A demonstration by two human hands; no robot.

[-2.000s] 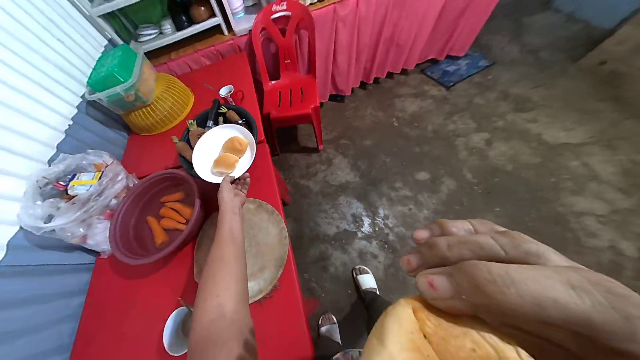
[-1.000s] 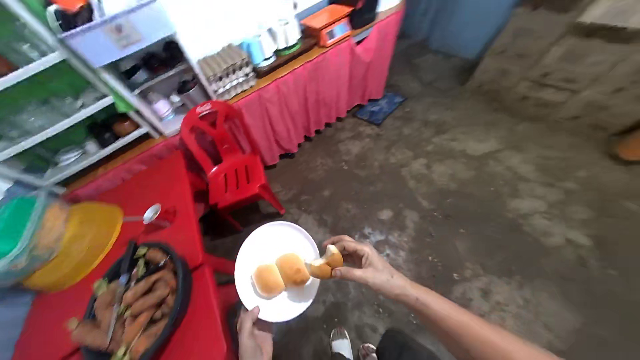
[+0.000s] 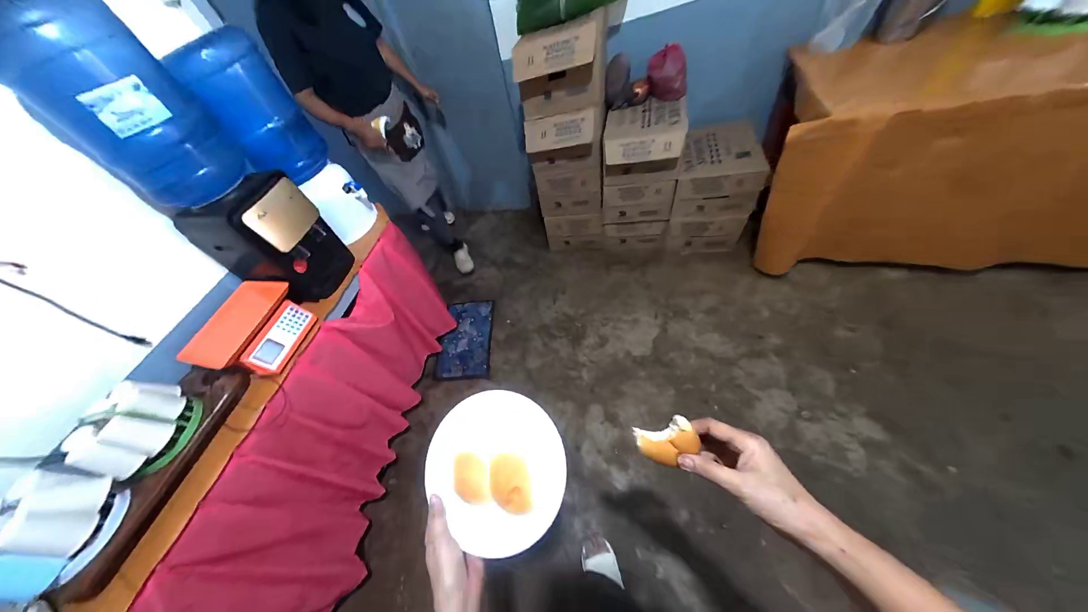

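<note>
My left hand (image 3: pixel 450 557) grips the lower left rim of a round white plate (image 3: pixel 495 540), its thumb over the edge. Two golden bread rolls (image 3: pixel 511 484) lie side by side on the plate. To the right of the plate, apart from it, my right hand (image 3: pixel 744 472) pinches a partly eaten bread roll (image 3: pixel 667 444) between thumb and fingers. The white crumb shows along its bitten top edge. Both hands are over the concrete floor, low in the view.
On the left, a counter with a pink skirt (image 3: pixel 306 476) bears an orange digital scale (image 3: pixel 276 338), a water dispenser (image 3: pixel 285 238) and upturned cups (image 3: pixel 136 433). A person (image 3: pixel 340 76) stands beyond it. Stacked cardboard boxes (image 3: pixel 565 183), an orange-covered table (image 3: pixel 926 178) and a floor mat (image 3: pixel 466 340) are ahead.
The view has swung right, from the red table toward the boxes. My right hand, at the plate's edge with the roll one second ago, is now apart from the plate, still holding it.
</note>
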